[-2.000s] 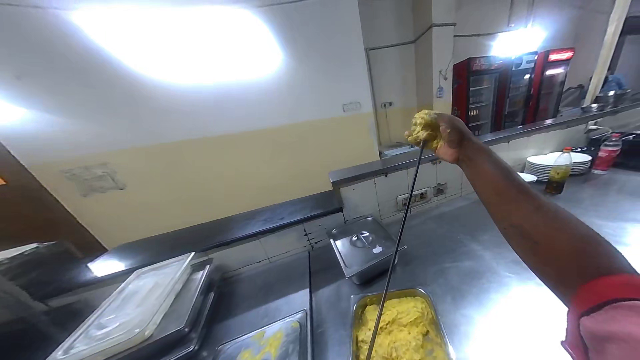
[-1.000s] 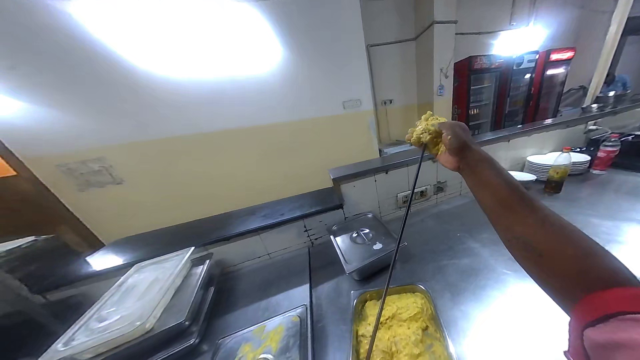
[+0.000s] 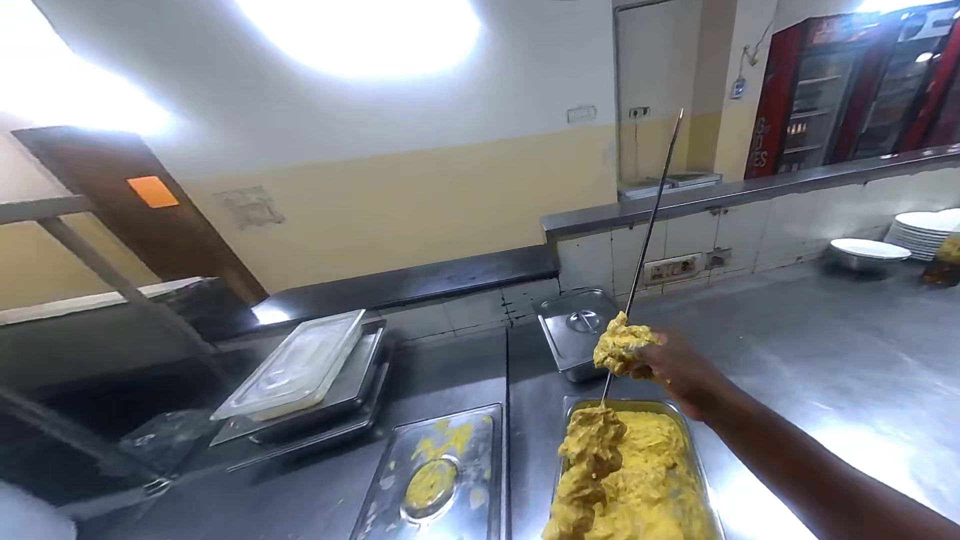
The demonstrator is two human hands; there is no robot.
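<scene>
My right hand (image 3: 652,360) is coated in thick yellow batter-like marinade and closes around a long thin metal skewer (image 3: 654,210), with a lump of the marinated food (image 3: 621,343) at the fingers. The skewer leans, its bare tip up and to the right. Below the hand, coated chunks (image 3: 589,457) sit on its lower part, over a steel food pan (image 3: 701,465) of yellow mixture (image 3: 652,480). The skewer's lower end is out of view. My left hand is not in view.
A smeared steel lid (image 3: 472,465) lies left of the pan. Behind stands a lidded steel container (image 3: 559,337); farther left are stacked trays with a plastic lid (image 3: 300,367). A raised ledge (image 3: 450,270) runs behind. White bowls (image 3: 870,249) and plates (image 3: 919,232) stand at right.
My right hand has come down from the skewer's upper end to just above the pan. The upper skewer now shows bare, and coated chunks show on its lower part. The view has shifted left.
</scene>
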